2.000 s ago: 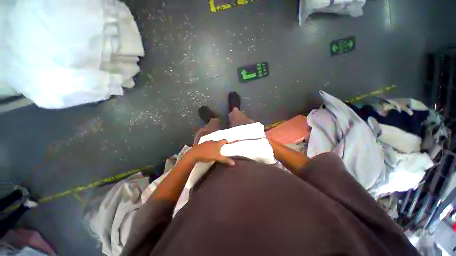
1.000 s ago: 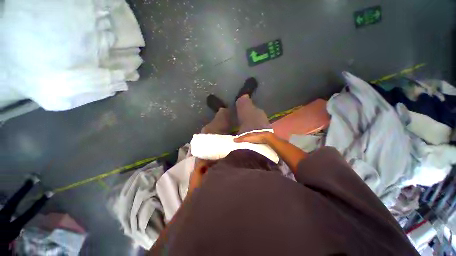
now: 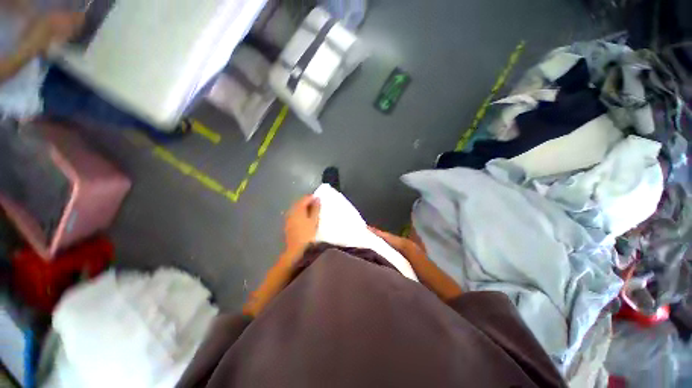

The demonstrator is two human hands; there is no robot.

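Observation:
A folded white curtain panel is held in front of my waist as a compact pad, its lower part hidden by my brown top. My left hand grips its upper left side. My right hand is on its right side; its fingers are mostly hidden behind or at the cloth. One dark shoe shows past the panel's upper end.
A curtain heap of grey, navy and cream cloth lies at right. Banded bundles lie beside a white-topped table at upper left. A pink basket and white cloth are at left. Another person's hand shows at upper left.
The view has turned: the white stack and floor have given way to the table and banded bundles. The white panel has become a compact pad, and my left hand now shows on it.

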